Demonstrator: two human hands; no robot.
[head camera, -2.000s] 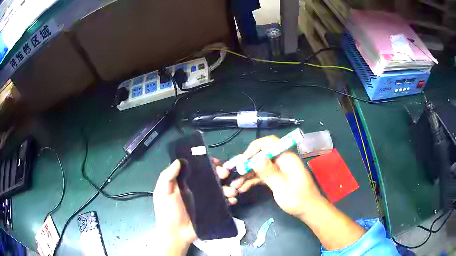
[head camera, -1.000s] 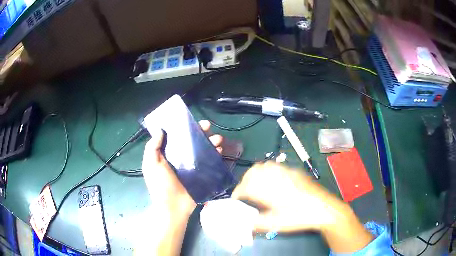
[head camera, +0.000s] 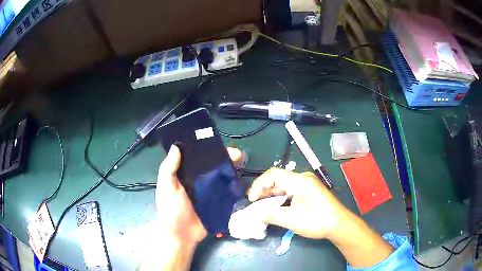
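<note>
A black glossy smartphone or display assembly (head camera: 209, 177) with a white label near its top is tilted in my left hand (head camera: 178, 211), thumb on the left edge, fingertips showing at the right edge. My right hand (head camera: 301, 204) is at the phone's lower right, fingers bent, holding a crumpled white cloth (head camera: 249, 221) against or close to the phone's lower edge. A small dark piece shows between the fingers and the phone; I cannot tell what it is. A white marker (head camera: 308, 151) with a black cap lies on the mat behind my right hand.
Behind lie a black electric screwdriver (head camera: 264, 110) and a power strip (head camera: 185, 62). On the right are a clear box (head camera: 349, 145), a red card (head camera: 365, 183) and a blue power unit (head camera: 436, 94). A second phone (head camera: 93, 235) and cables lie left. A light-blue scrap (head camera: 285, 242) lies in front.
The marker left my right hand and lies on the mat. My right hand moved down to the cloth and now holds it at the phone. The phone has been tilted and its glare has gone.
</note>
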